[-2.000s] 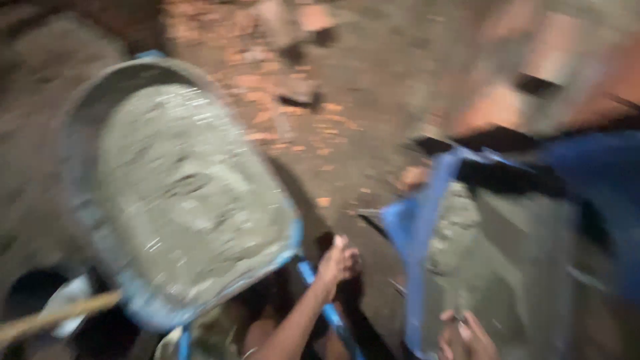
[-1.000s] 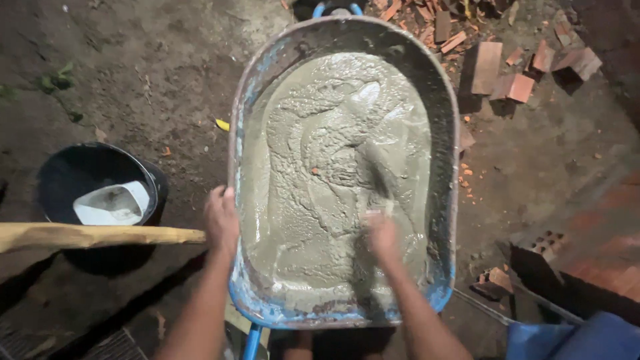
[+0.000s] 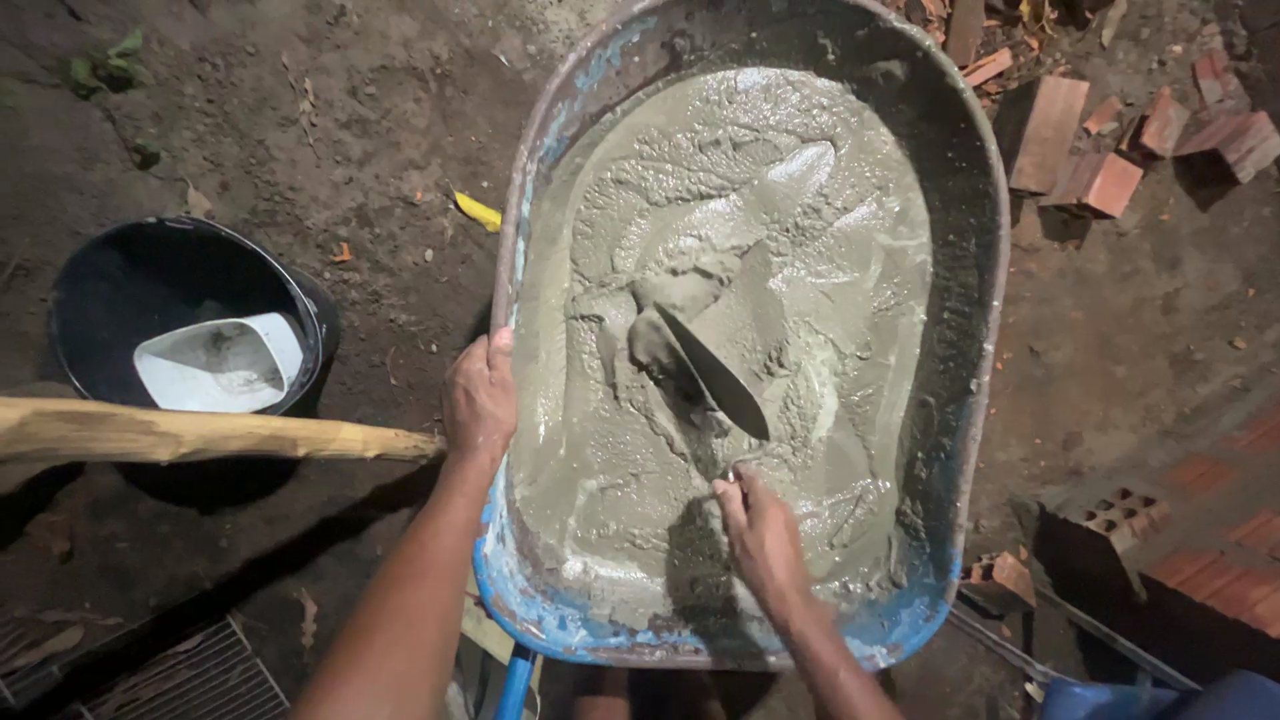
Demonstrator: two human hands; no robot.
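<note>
A blue metal wheelbarrow tray (image 3: pixel 985 330) holds wet grey mortar (image 3: pixel 740 210). My left hand (image 3: pixel 480 395) grips the tray's left rim. In my right hand (image 3: pixel 762 530), over the lower middle of the mortar, is the handle of a trowel (image 3: pixel 712 375); its blade is tilted on edge and points up and to the left, partly in the mortar. Most of the handle is hidden by my fingers.
A black bucket (image 3: pixel 85 290) with a white plastic scoop (image 3: pixel 170 365) stands at left, a wooden pole (image 3: pixel 200 432) crossing its near side. Broken bricks (image 3: pixel 1045 135) lie upper right. A brick wall (image 3: pixel 1230 540) and blue object (image 3: pixel 1110 700) are lower right.
The view has swung from between two mortar containers to the wheelbarrow. Since one second ago, my left hand has stayed on the rim, and the trowel blade, blurred then, shows clearly.
</note>
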